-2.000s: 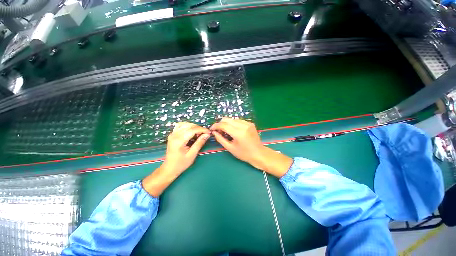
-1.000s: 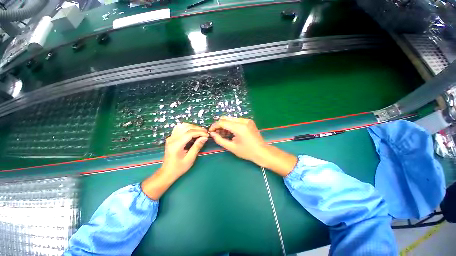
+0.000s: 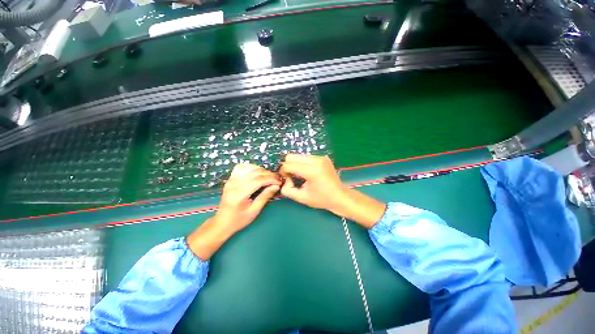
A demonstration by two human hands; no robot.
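My left hand (image 3: 243, 196) and my right hand (image 3: 312, 184) meet at their fingertips over the near edge of the belt. A tiny dark component (image 3: 282, 177) shows between the fingertips, mostly hidden by them. Its exact shape cannot be told. Just beyond my hands, a clear blister tray (image 3: 196, 117) lies on the green belt, with many small shiny, white and dark parts in its pockets.
A second clear tray (image 3: 72, 160) lies on the belt at left. Glary stacked trays (image 3: 49, 280) are at the near left. A dark pen-like tool (image 3: 417, 176) and a blue cloth item (image 3: 532, 222) are at right. Metal rails (image 3: 261, 79) cross behind; round black parts (image 3: 265, 36) stand beyond.
Both hands have shifted slightly to the right and the left fingers have closed in nearer the right fingertips. The round black parts beyond the rail have moved slightly left.
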